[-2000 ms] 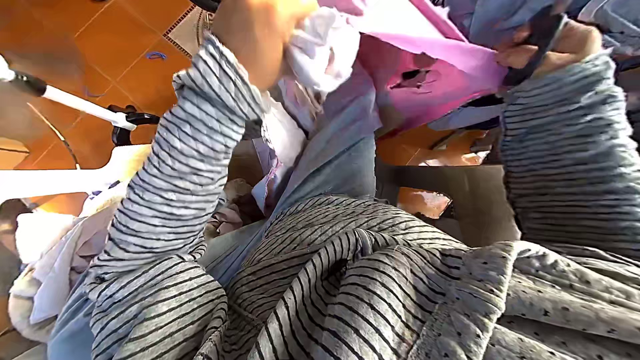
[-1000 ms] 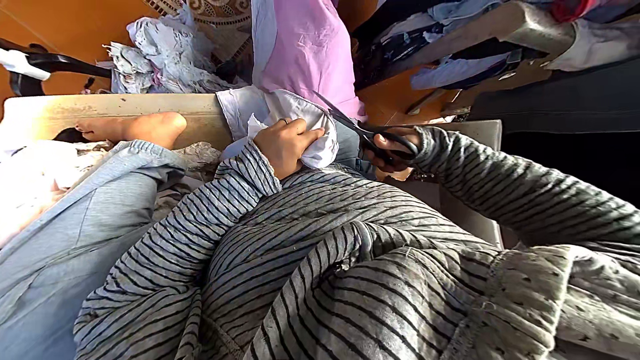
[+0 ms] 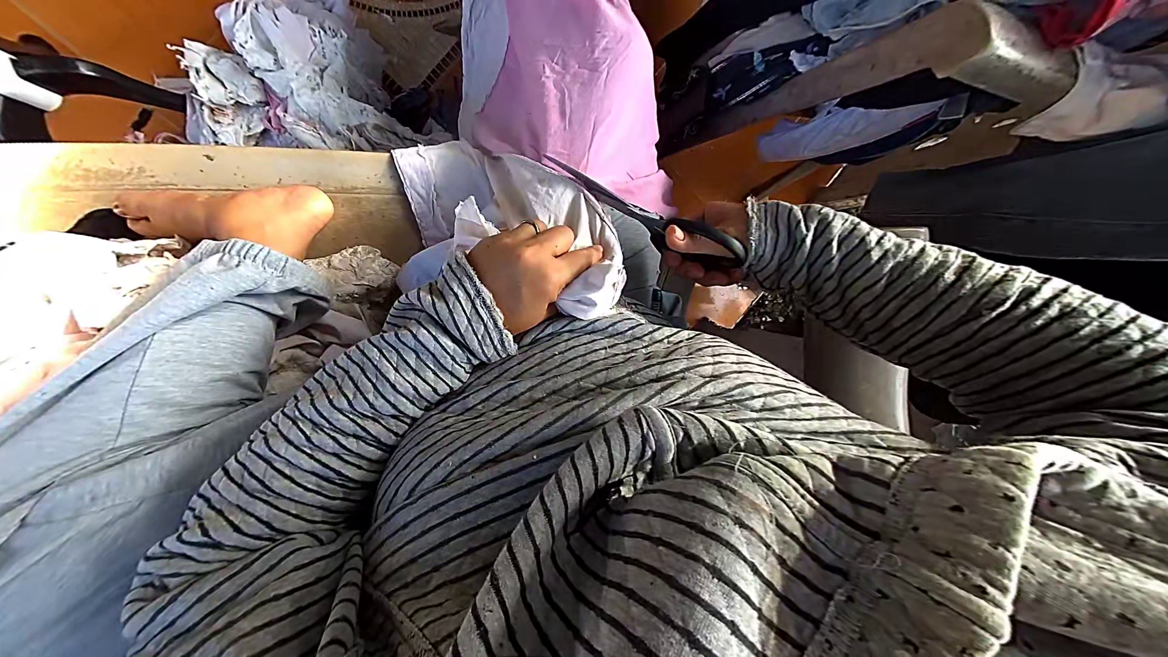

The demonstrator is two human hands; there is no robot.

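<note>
My left hand (image 3: 534, 272), with a ring on one finger, grips a bunched piece of white cloth (image 3: 584, 287) against my lap. From that cloth a pink fabric piece (image 3: 570, 91) with a pale edge hangs away over the far side. In my right hand (image 3: 707, 248) is a pair of black-handled scissors (image 3: 630, 208), its fingers around the handles. The blades point up and left, lying against the far edge of the white cloth. Whether the blades are parted cannot be told.
Shredded white rags (image 3: 301, 68) lie heaped beyond a pale wooden beam (image 3: 182, 169), beside which a bare foot (image 3: 255, 214) rests. Assorted garments (image 3: 849, 128) surround a worn beam at the upper right. A black handle (image 3: 100, 78) juts in at the upper left.
Two seconds ago my hands were far apart, holding up the white and pink cloth; now they are close together at my lap. Since one second ago little has changed. The view has shifted.
</note>
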